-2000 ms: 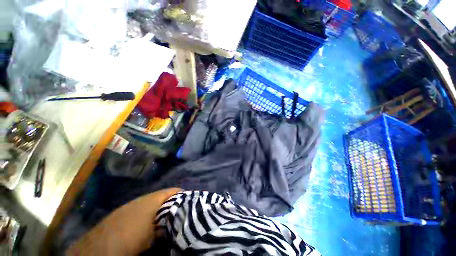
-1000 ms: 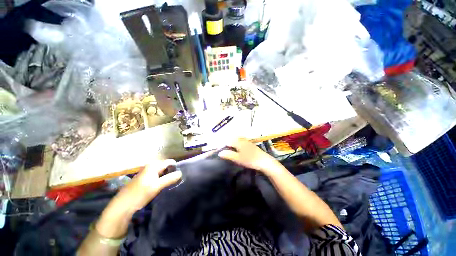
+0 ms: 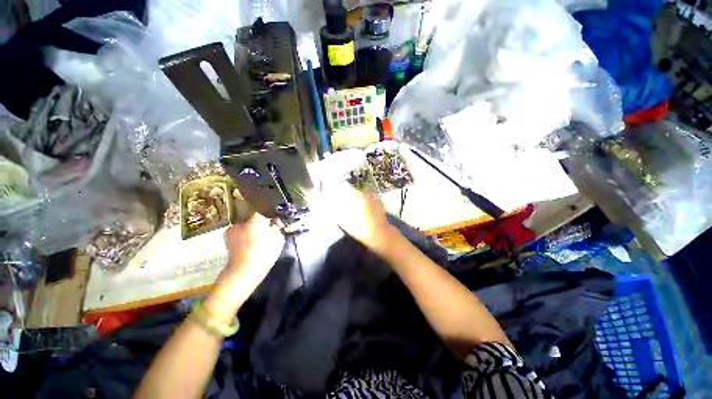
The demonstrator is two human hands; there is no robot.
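Observation:
The dark garment [image 3: 312,312] drapes over the lap and rises over the table edge to the press [image 3: 269,167]. Its upper edge lies at the bright setting point [image 3: 292,220] below the machine front. My left hand [image 3: 254,248] is closed on the cloth just left of the setting point, with its fingertips partly hidden. My right hand [image 3: 361,218] is right of the setting point, over the cloth's upper part. Lamp glare washes out its fingertips, so its grip cannot be made out.
A cream parts tray [image 3: 184,210] stands left of the press. A white divided tray [image 3: 407,173], a long screwdriver [image 3: 468,193] and white paper [image 3: 539,183] lie right. A control box or calculator [image 3: 355,109] and black bottle [image 3: 338,54] stand behind. A blue crate [image 3: 636,335] is at lower right.
The view has turned from the floor to the bench. Both hands have moved forward from the table edge to the press, bringing the garment's edge to the setting point.

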